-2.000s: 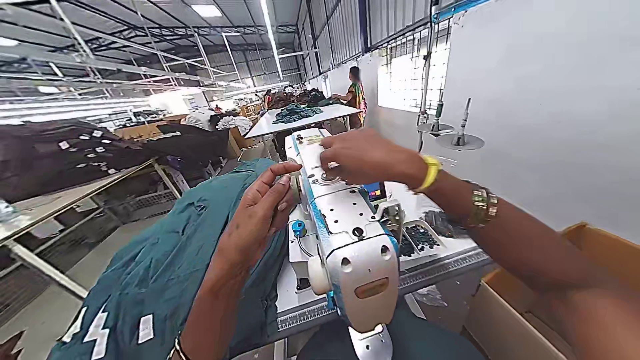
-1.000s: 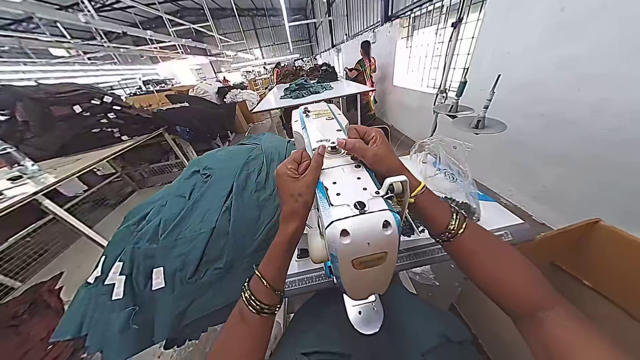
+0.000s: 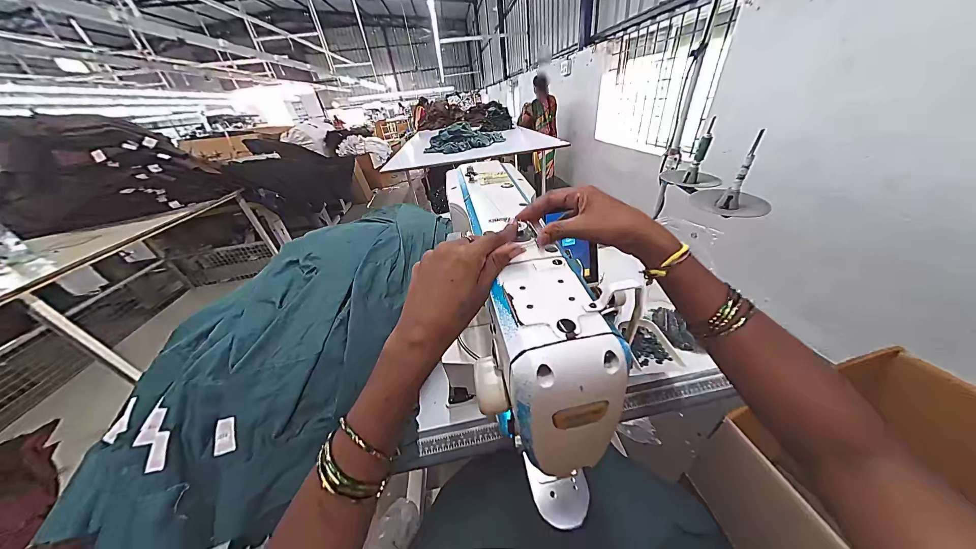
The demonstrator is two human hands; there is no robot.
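Note:
A white and blue industrial sewing machine stands in the middle, its head end toward me. Both hands are over the top of its arm. My left hand has thumb and index finger pinched together beside a small round metal part on the machine top. Close on the right, my right hand curves over the same part, its thumb and index finger a little apart. Whether either holds a thread or another small thing is too fine to tell. Green fabric with white labels is heaped left of the machine.
A cardboard box stands at the lower right. Thread stands rise by the wall. Small dark pieces lie right of the machine. Beyond is a white table with garments, and a person beside it. Dark garments cover a table at left.
Two seconds ago my hands were apart over the machine; one second ago their fingertips met at its top. Now the right hand has opened slightly and arches over the round part.

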